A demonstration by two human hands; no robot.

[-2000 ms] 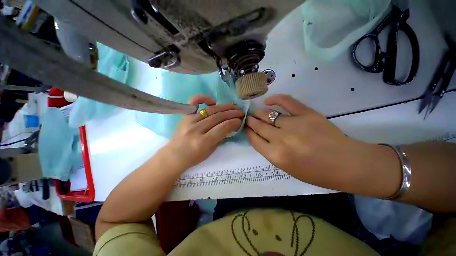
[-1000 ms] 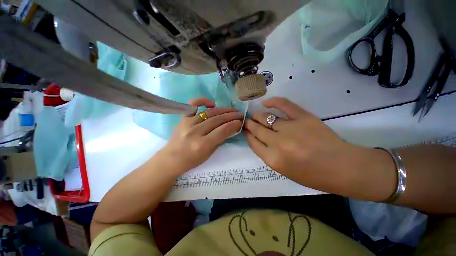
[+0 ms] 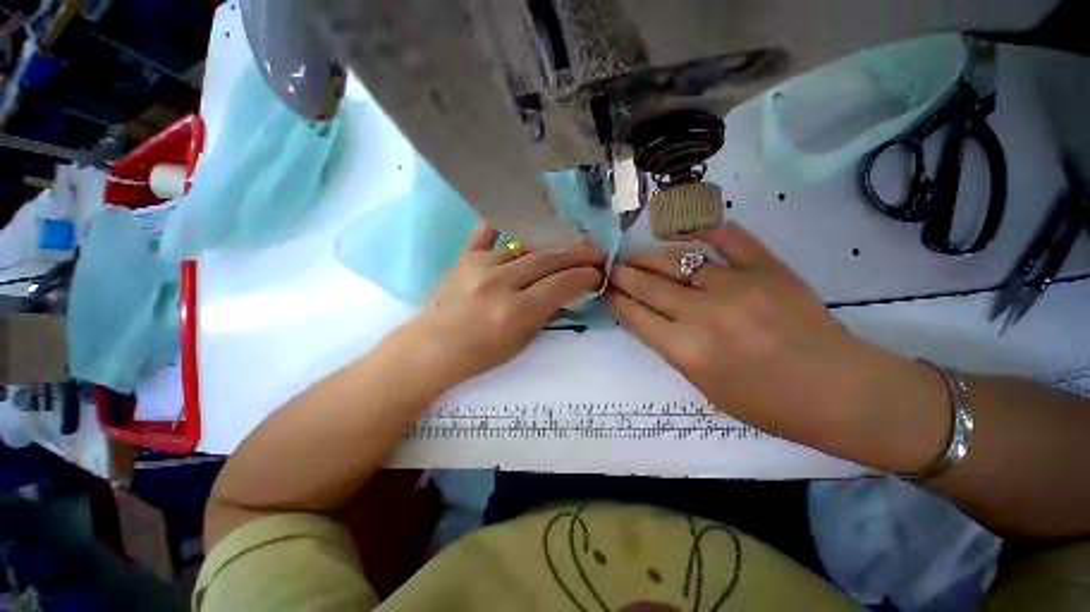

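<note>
A pale aqua fabric piece (image 3: 412, 239) lies on the white table under the sewing machine head (image 3: 442, 108). My left hand (image 3: 508, 293) presses on its near edge with the fingers together. My right hand (image 3: 729, 311) meets it fingertip to fingertip, holding the whitish folded edge between them. A ribbed beige knob (image 3: 686, 209) and dark spring sit just above my right fingers. The needle and presser foot are hidden behind the machine head.
Black-handled shears (image 3: 956, 179) and dark snips (image 3: 1038, 263) lie at the right, beside a pale green piece (image 3: 825, 155). A red basket (image 3: 189, 347) with aqua pieces stands at left. A measuring tape (image 3: 574, 422) runs along the front edge.
The view has shifted, so the machine head and hands appear further right and more of the red basket shows. The hands keep the same hold on the fabric edge.
</note>
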